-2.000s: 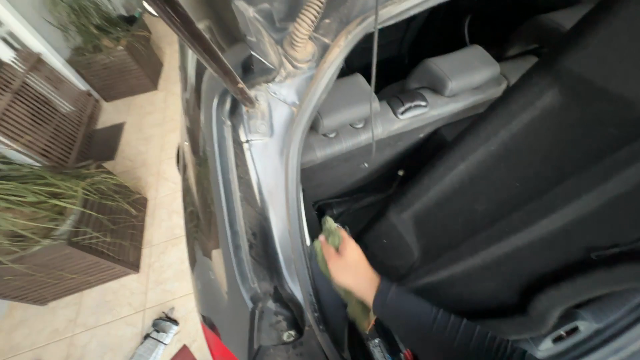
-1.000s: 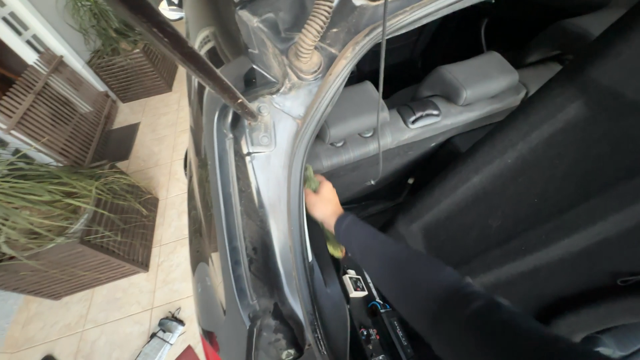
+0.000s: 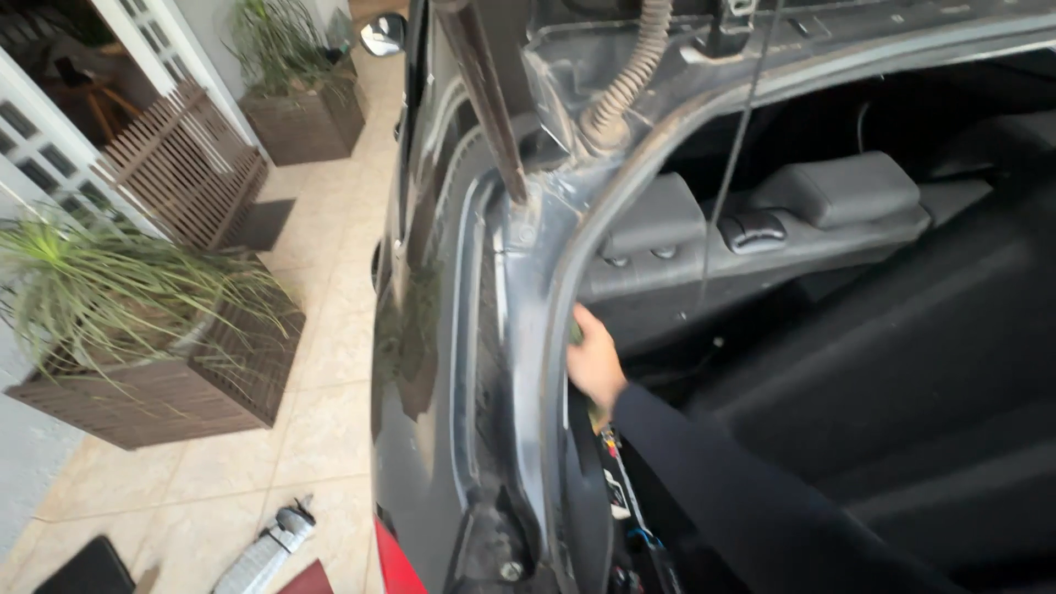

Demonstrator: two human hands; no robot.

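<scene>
My right hand (image 3: 598,363) is inside the left edge of a car's open rear, its dark sleeve coming in from the lower right. It holds a green cloth (image 3: 596,417), mostly hidden behind the fingers and the body edge. The hand is right beside the rubber weatherstrip (image 3: 558,330) that runs along the grey painted opening frame (image 3: 528,346). Just below the hand lie small items and wires (image 3: 635,503) in the side of the luggage area. My left hand is out of view.
A strut (image 3: 487,99) and a ribbed cable boot (image 3: 631,78) stand above the frame; a thin cord (image 3: 737,148) hangs nearby. Rear headrests (image 3: 850,190) and a large black panel (image 3: 891,371) are to the right. Planters (image 3: 239,379) stand on the tiled floor at left.
From two seconds ago, my right hand has moved up along the opening's edge, and more of the cloth is now hidden. The view has shifted, showing more floor at left.
</scene>
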